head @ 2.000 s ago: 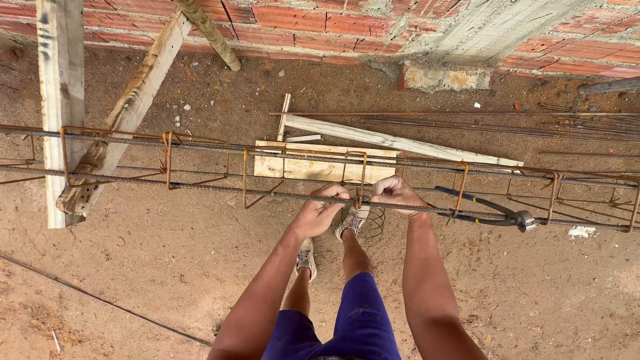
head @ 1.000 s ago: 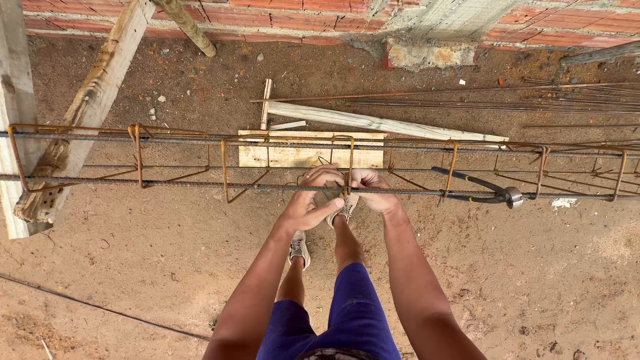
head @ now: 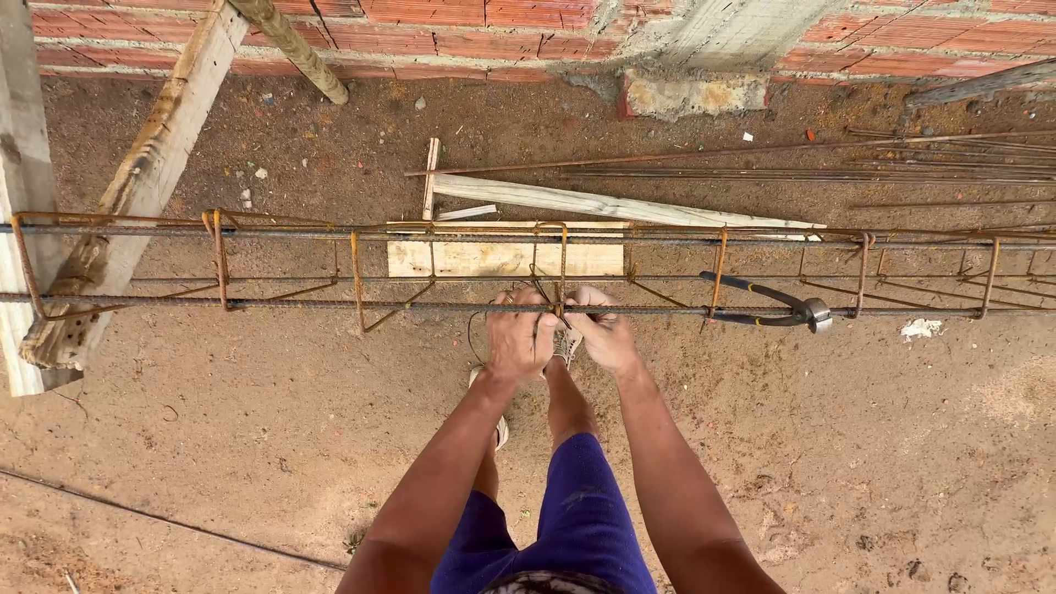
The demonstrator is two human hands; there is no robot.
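Note:
A long rebar cage with rusty stirrups [head: 358, 280] runs across the view at hand height. My left hand [head: 521, 334] is at its near bar, fingers closed around thin dark tie wire [head: 472, 337], whose loop hangs beside that hand. My right hand [head: 606, 330] pinches at the same joint, where a stirrup [head: 563, 264] meets the near bar; the wire ends lie between both hands, partly hidden by fingers. To the right, end-cutting nippers [head: 804, 315] with dark handles hang on the near bar, one handle above it and one along it.
A wooden trestle leg [head: 157, 157] and an upright board [head: 21, 165] are at the left. Beyond the cage lie a flat board [head: 503, 252], a long wood strip [head: 610, 202] and loose steel rods [head: 949, 173], before a brick wall [head: 511, 41]. A rod [head: 173, 521] lies at lower left.
Both hands have come closer together at the stirrup joint than they were two seconds ago. The nippers still hang on the cage. The view has shifted slightly.

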